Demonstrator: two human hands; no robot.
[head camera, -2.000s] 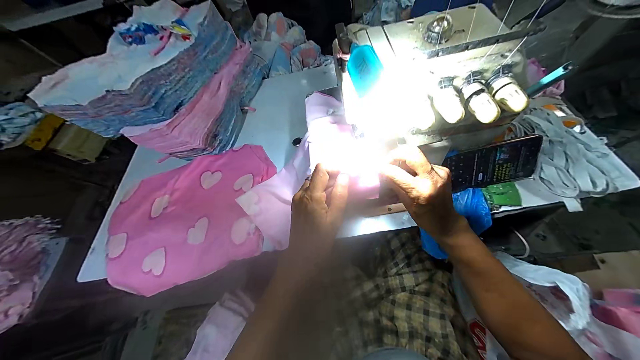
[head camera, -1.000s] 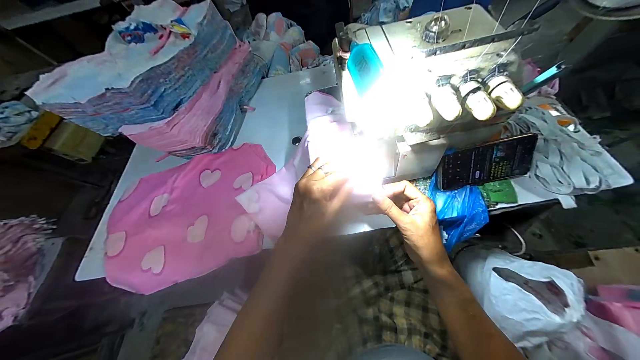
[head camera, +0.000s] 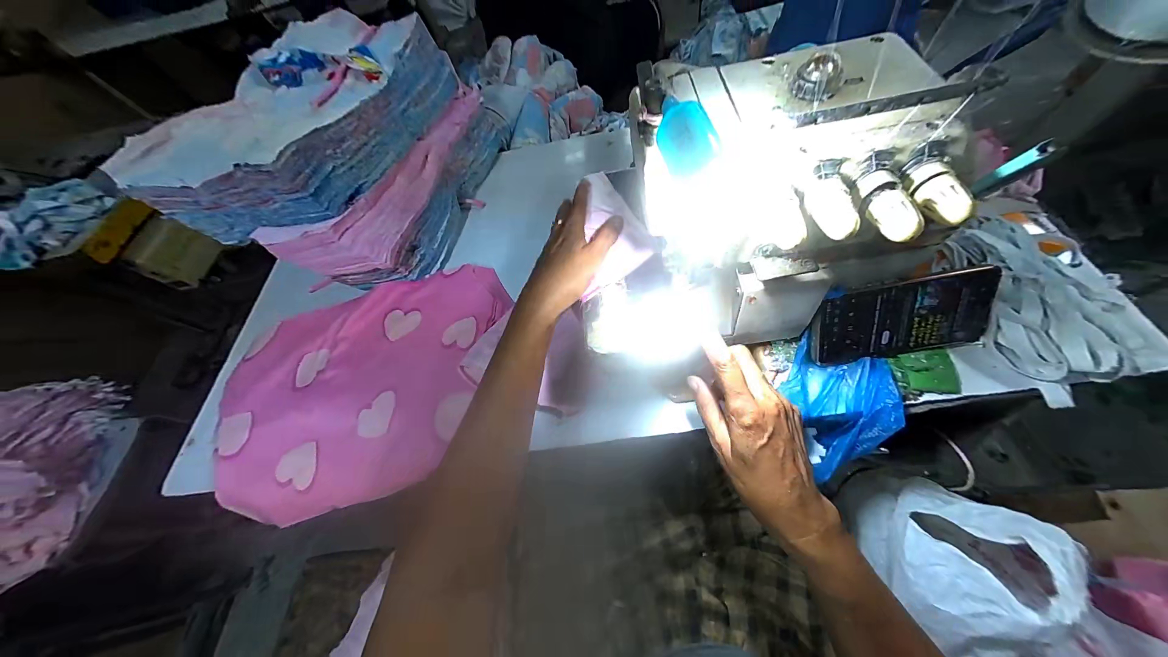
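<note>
At the left side of an overlock-type sewing machine (head camera: 780, 301), my left hand (head camera: 575, 246) has its thumb and fingers on a pale pink piece of fabric (head camera: 620, 242). Glare from the machine's lamp hides the needle area and part of the cloth. My right hand (head camera: 753, 420) is near the front of the machine, its fingers loosely extended toward the glare; no cloth shows in it, and its fingertips are partly washed out. Left of my left forearm, a bright pink fabric piece with pale hearts (head camera: 347, 392) lies flat on the white table (head camera: 520, 192), beside more pale pink cloth.
A tall stack of cut fabric (head camera: 301, 146) stands at the back left. Right of the machine are a phone (head camera: 903, 315), a blue plastic bag (head camera: 844, 401) and a heap of grey fabric strips (head camera: 1049, 292). A white plastic bag (head camera: 967, 557) sits low at the right.
My left hand has moved away from me, to the far part of the pale pink fabric. My right hand was beside my left at the front of the machine; now they are well apart.
</note>
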